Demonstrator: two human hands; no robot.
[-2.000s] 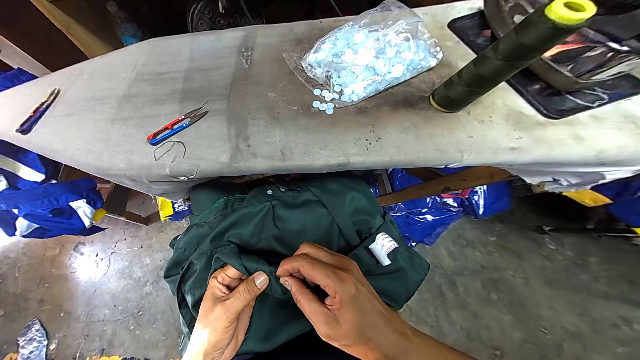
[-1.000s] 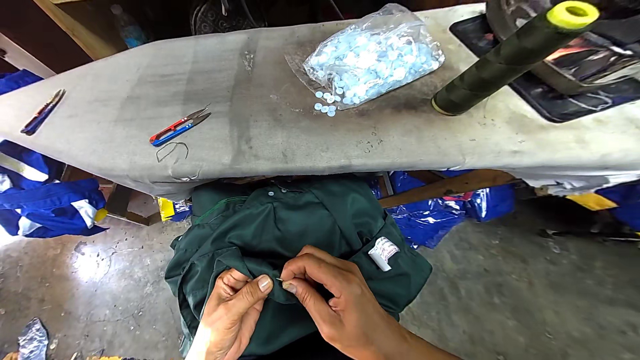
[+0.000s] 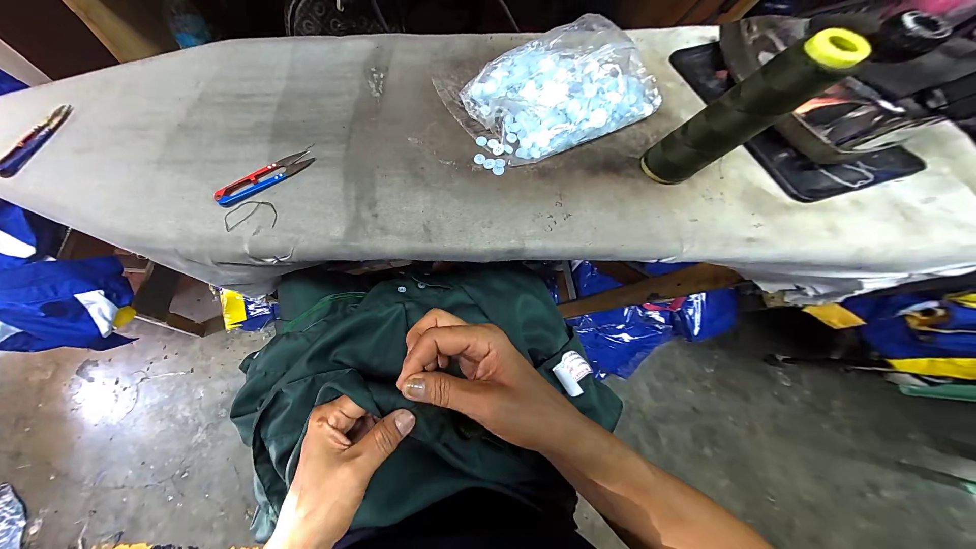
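A dark green garment (image 3: 457, 305) with a white label (image 3: 572, 372) lies bunched over the lap, below the edge of a cloth-covered ironing board (image 3: 328, 99). My left hand (image 3: 347, 450) grips a fold of it between thumb and fingers. Just above and to the right, my right hand (image 3: 465, 374) has thumb and forefinger pinched together over the cloth; whatever is between the tips is too small to tell. Small buttons (image 3: 402, 288) show near the garment's upper edge. On the board, red-and-blue thread snips (image 3: 263, 179) lie beside a loose dark thread (image 3: 252, 213).
A clear plastic bag of pale blue buttons (image 3: 564, 91) lies on the board, some buttons loose beside it. A dark green thread cone (image 3: 747, 107) and an iron (image 3: 831, 114) on a black rest are at the right. More snips (image 3: 34, 141) lie far left. Blue garments (image 3: 69, 301) hang below.
My right hand has moved up, away from my left thumb, with its fingertips still pinched. My left hand keeps its grip on the cloth.
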